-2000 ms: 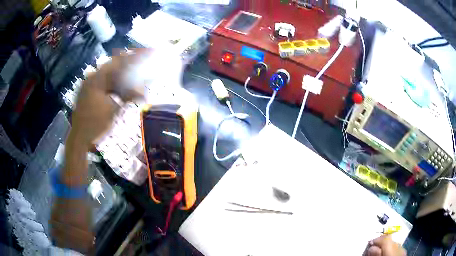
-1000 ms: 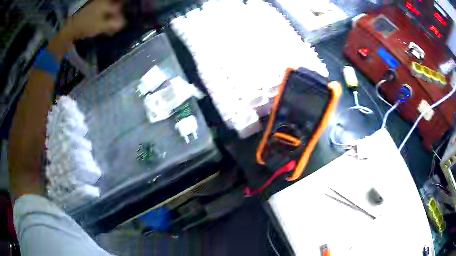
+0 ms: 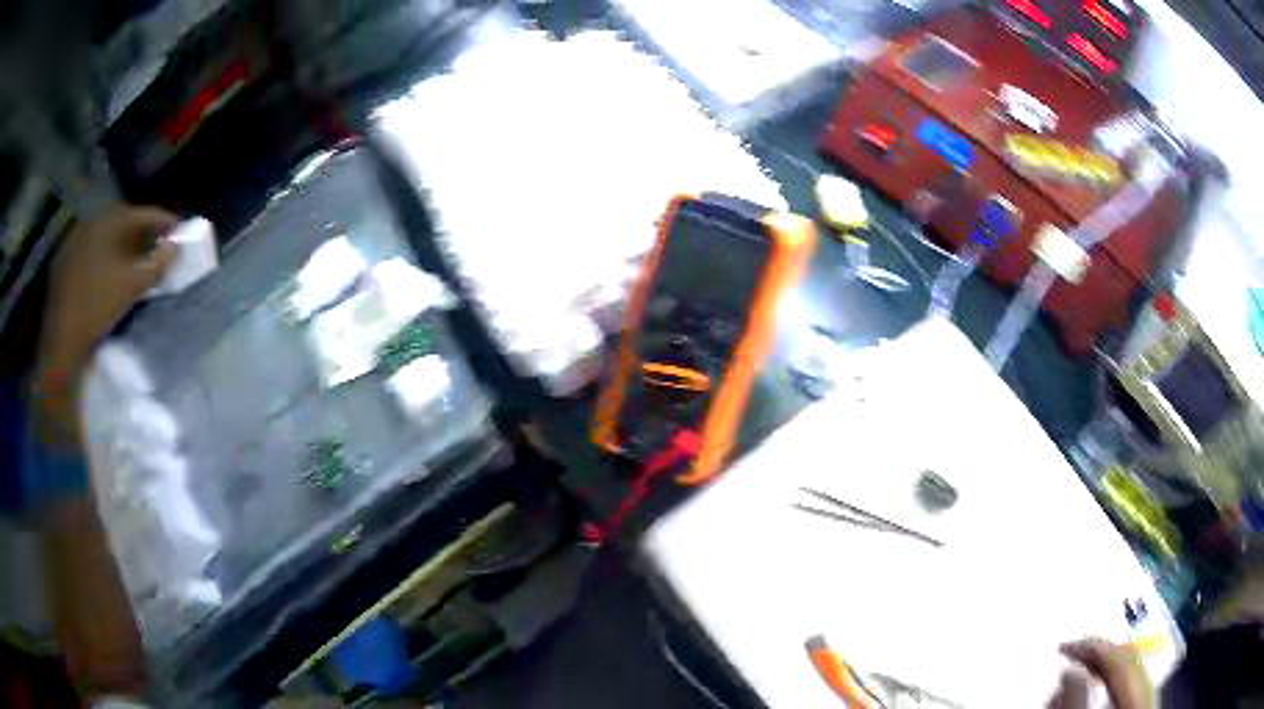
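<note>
My left hand is at the far left, blurred, with its fingers closed on a white block that looks like a charger, above the grey bin lid. A row of white chargers stands along the lid's left edge. My right hand is at the lower right, cut off by the bottom edge, over the white mat. A yellow thing lies by its fingertips; I cannot tell if it is held. Tweezers and a small dark piece lie on the mat.
A multimeter with red lead stands between bin and mat. Dense white chargers are behind it. Opened white parts and green boards lie on the lid. A dark red power box and cream bench meter are at the right.
The view has swung left, then slightly back. My left hand moved from over the charger rows to the bin's far left and now holds a white block. My right hand is back in view.
</note>
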